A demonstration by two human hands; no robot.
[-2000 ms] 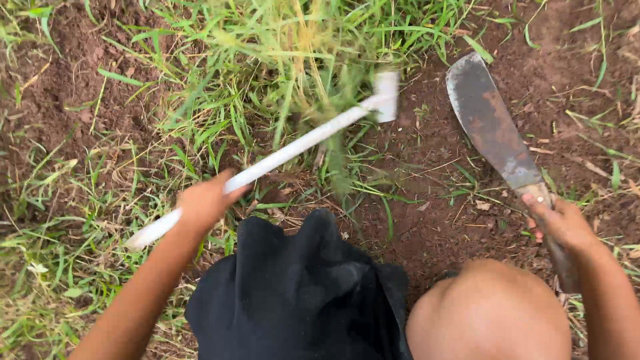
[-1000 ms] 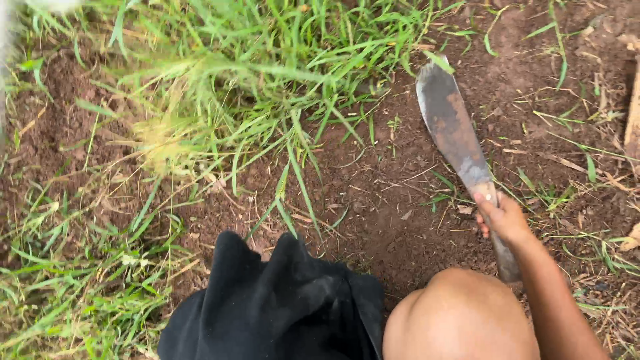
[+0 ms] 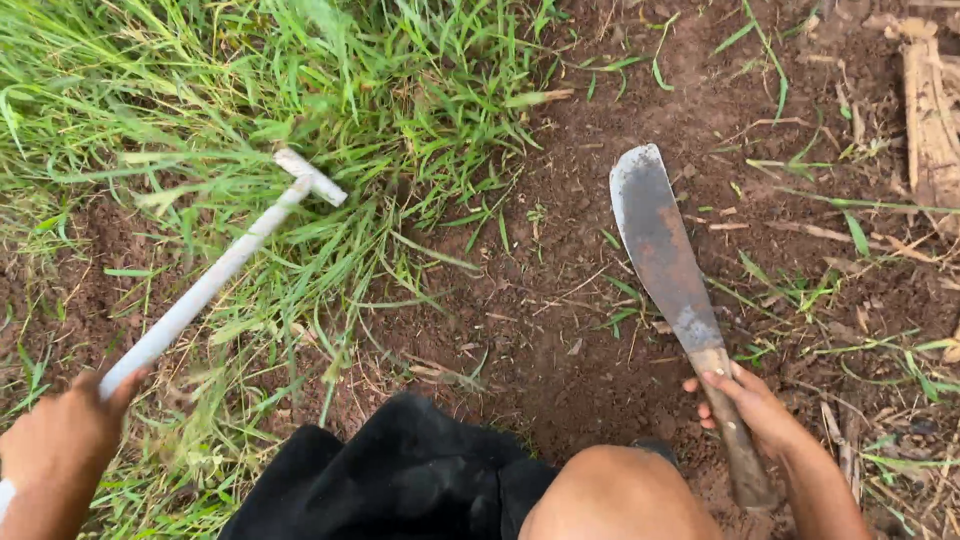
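At the lower left, my left hand (image 3: 71,424) is closed around a white pole with a short crosspiece (image 3: 202,289) at its far end. That T-shaped end lies against green grass (image 3: 390,97). On the right, my right hand (image 3: 750,409) grips the wooden handle of a machete (image 3: 667,247). Its broad, rust-stained blade points up and away over bare reddish soil, with a pale edge on its left side. The butt of the handle sticks out below my fingers.
My knee (image 3: 619,499) and black clothing (image 3: 405,472) fill the bottom middle. Reddish soil (image 3: 540,360) with cut grass bits runs between the two tools. A split piece of wood (image 3: 930,112) lies at the upper right edge.
My left hand and the white pole, out of view one second ago, are back at the left. Two seconds ago the pole reached toward the middle. The right hand keeps hold of the machete.
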